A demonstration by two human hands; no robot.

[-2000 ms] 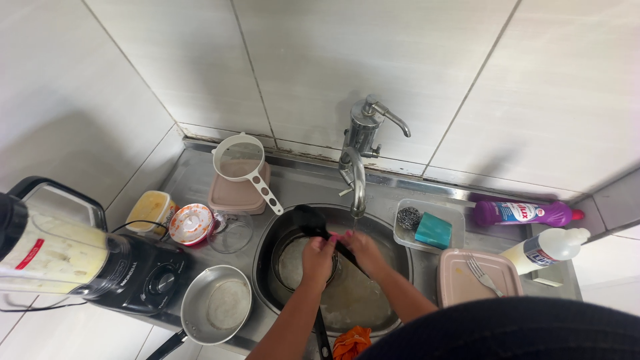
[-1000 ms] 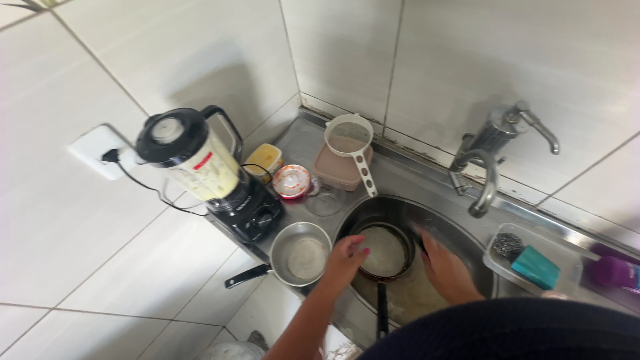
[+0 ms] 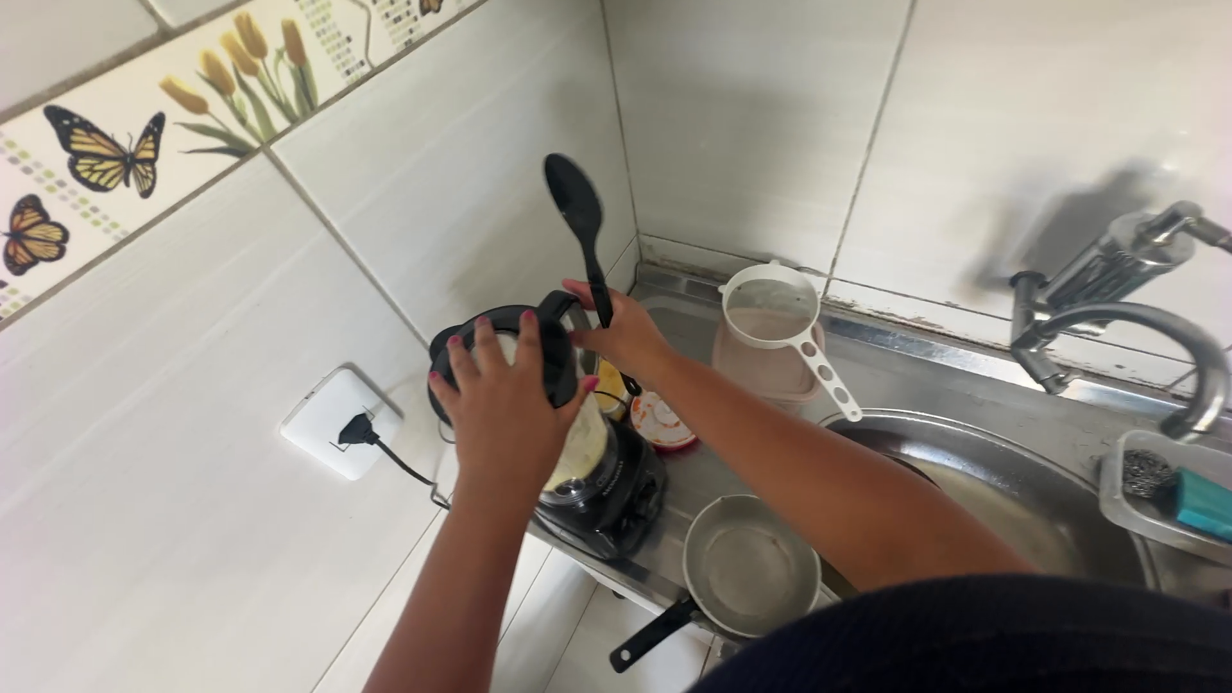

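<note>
My left hand (image 3: 505,409) lies with spread fingers over the black lid (image 3: 558,366) of a blender, its thumb at the lid's edge. A black plastic spoon (image 3: 576,197) stands bowl up in my right hand (image 3: 626,332), which is beside the jug's black handle (image 3: 561,304); whether it also grips the handle is unclear. Pale, creamy stuff shows in the clear blender jug (image 3: 582,452), which sits on its black base (image 3: 626,491). My left hand and forearm hide part of the lid and jug.
A saucepan (image 3: 751,568) stands right of the blender, its handle over the counter edge. Behind are a red-rimmed tub (image 3: 659,423) and a white strainer (image 3: 770,303) on a lidded container (image 3: 760,366). The sink (image 3: 1001,481), faucet (image 3: 1136,313) and sponge tray (image 3: 1121,500) are right; a plugged cord (image 3: 399,462) runs left.
Both hands have moved from the sink to the blender. The black spoon is now upright in my right hand, and my left hand is on the lid. The view has swung left.
</note>
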